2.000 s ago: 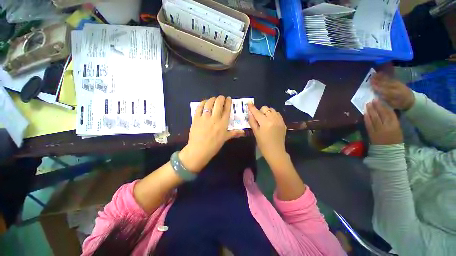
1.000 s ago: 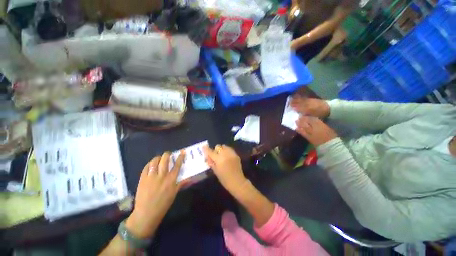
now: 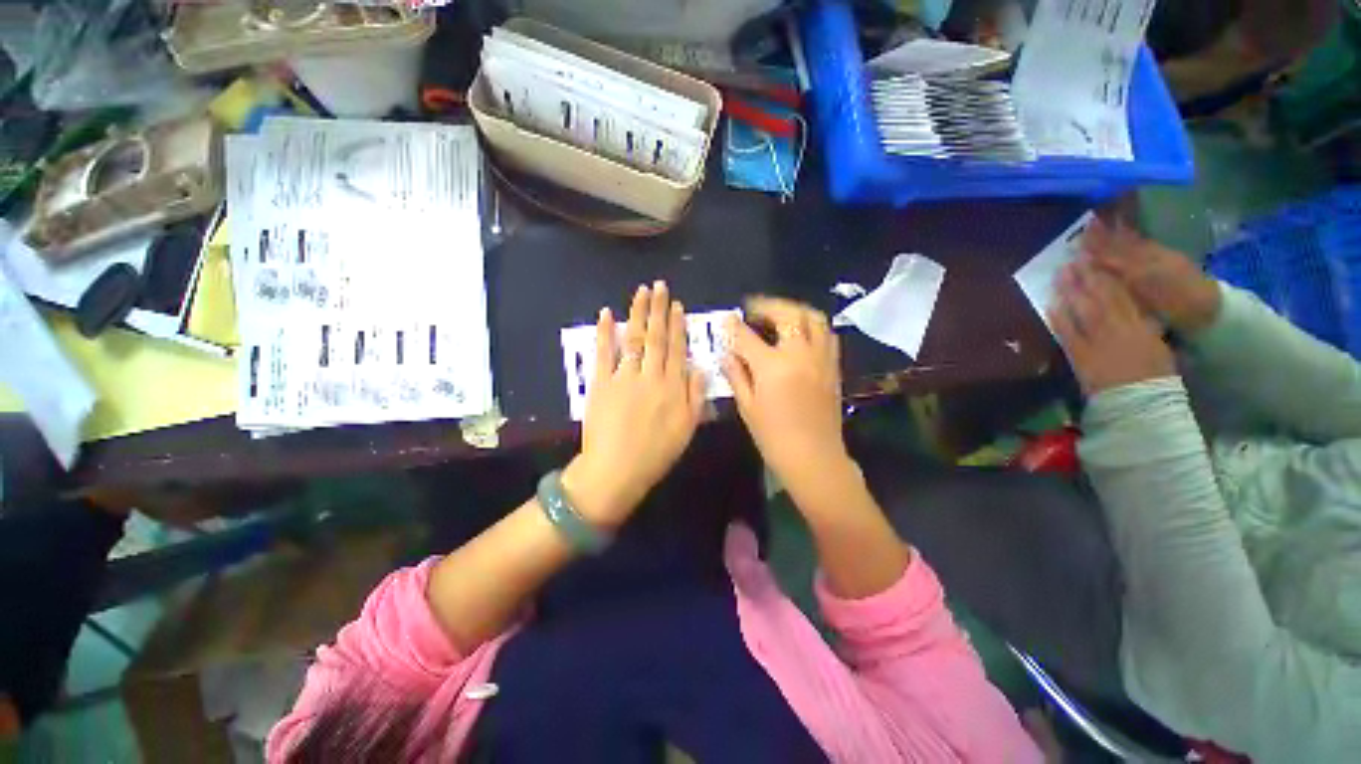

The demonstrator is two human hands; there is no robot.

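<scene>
A folded leaflet point(image 3: 579, 367) with small dark bars lies on the table in front of me, near its front edge. My left hand point(image 3: 645, 391) lies flat over its middle, fingers pointing away from me, and presses on it without gripping. My right hand point(image 3: 785, 366) is at the leaflet's right end with bent fingers; the fingertips touch or cover that end, and whether they pinch it is hidden. A stack of unfolded sheets point(image 3: 366, 284) lies to the left.
A beige box point(image 3: 594, 146) holding leaflets and a blue tote point(image 3: 955, 182) stand beyond my hands. Scrap paper point(image 3: 900, 305) lies to the right. Another person's hands point(image 3: 1112, 306) hold a sheet at the right. Dark oval object point(image 3: 108, 299) lies on the left.
The view swung right and came back. The leaflet, last seen slightly angled between both hands, lies straighter along the table edge. My left hand has moved onto its middle, fingers straighter.
</scene>
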